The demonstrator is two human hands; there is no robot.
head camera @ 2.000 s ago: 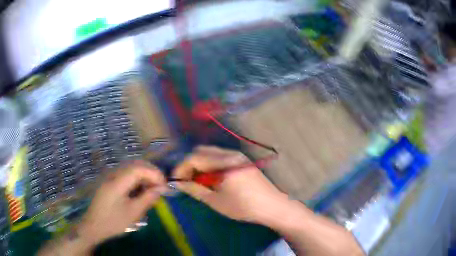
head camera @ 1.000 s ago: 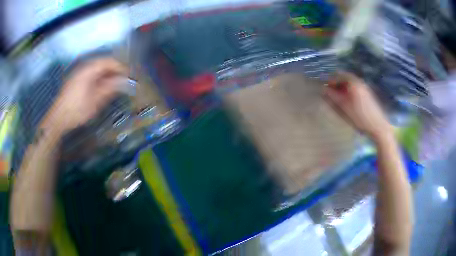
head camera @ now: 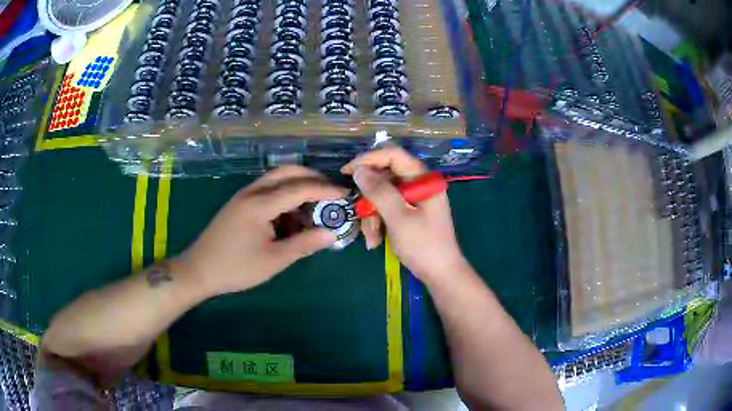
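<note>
My left hand [head camera: 265,229] holds a round metal part [head camera: 334,215] between thumb and fingers above the green mat, its ringed face turned up. My right hand [head camera: 409,213] holds a red test probe [head camera: 421,189] like a pen, its lower end at the part's right edge. Whether the tip touches is too small to tell. The main blister tray [head camera: 313,124] lies just beyond my hands, with long rows of upright silver parts.
The right-hand tray [head camera: 618,241] has parts along its far side. A red lump [head camera: 518,104] lies between the trays. Sticker sheets [head camera: 80,88] and a small fan [head camera: 92,12] are at upper left. A blue plastic holder [head camera: 656,349] is lower right. A green label [head camera: 250,367] is on the mat.
The view has swung down and left. My hands, apart over the trays one second ago, are now together over the mat, with a part in the left and the red probe in the right.
</note>
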